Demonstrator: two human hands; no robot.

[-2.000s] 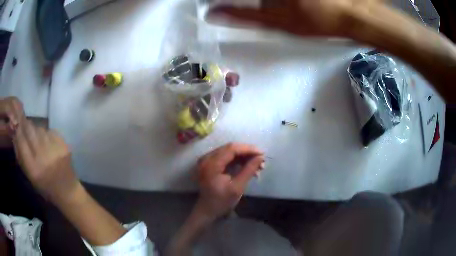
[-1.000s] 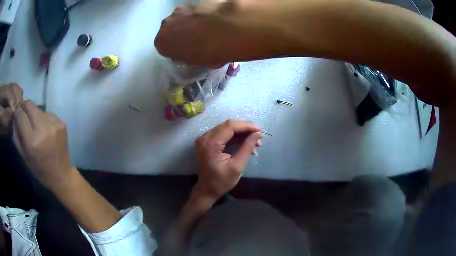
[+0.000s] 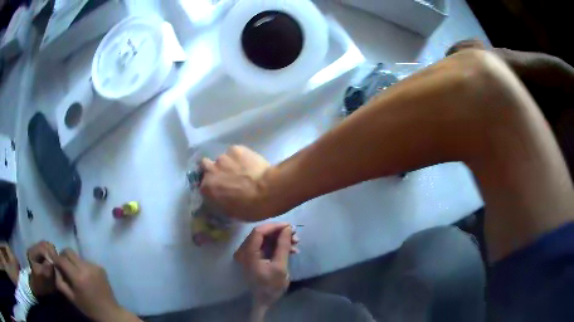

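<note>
My left hand is near the table's front edge, thumb and forefinger pinched on a thin dark wire that sticks out to the right. My right hand reaches across from the right, fingers down on the clear plastic bag; it hides most of the bag, and its fingertips are not clearly seen. Yellow wire bundles and a red wire bundle show below the hand.
A wide translucent roll and a round white container stand at the back. A black bundle, a red-and-yellow pair and a dark elongated case lie left. Another person's hands work at lower left.
The view has tilted up, showing the roll and container. My right hand has come down from above onto the bag. My left hand still pinches the wire.
</note>
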